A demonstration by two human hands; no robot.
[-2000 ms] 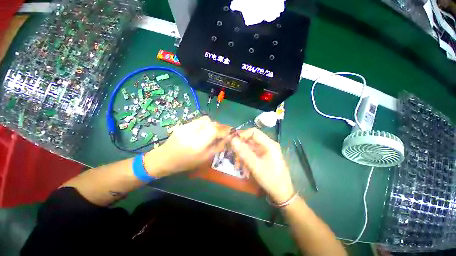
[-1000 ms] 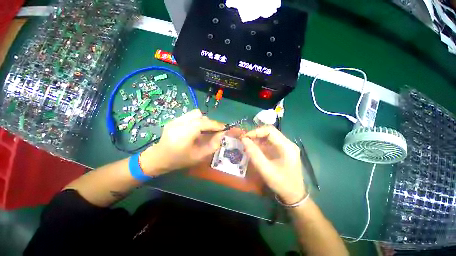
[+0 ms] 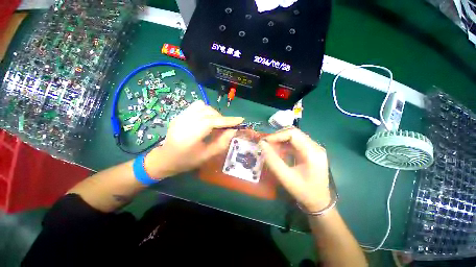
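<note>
The white jig (image 3: 244,159) with black shapes and corner holes lies on the orange mat (image 3: 236,186). My left hand (image 3: 194,134) is at the jig's upper left, with a thin dark pointed item (image 3: 241,125) at its fingertips; its exact type is unclear. My right hand (image 3: 302,169) is at the jig's upper right, thumb and finger close together over its edge. Whether a small part is between them is too blurred to tell. Thin wires show just above the jig, between the hands.
A black power box (image 3: 256,49) stands behind the jig. A blue cable (image 3: 116,96) curves around loose green boards (image 3: 151,107) at left. A white bottle (image 3: 282,119) lies behind my right hand. A fan (image 3: 399,150) stands at right. Clear trays are at far left (image 3: 57,78) and right (image 3: 449,182).
My hands were close together over the jig's upper edge. They have moved apart, the right hand to the right, and the jig is now uncovered. The dark tool beside the mat is now mostly hidden.
</note>
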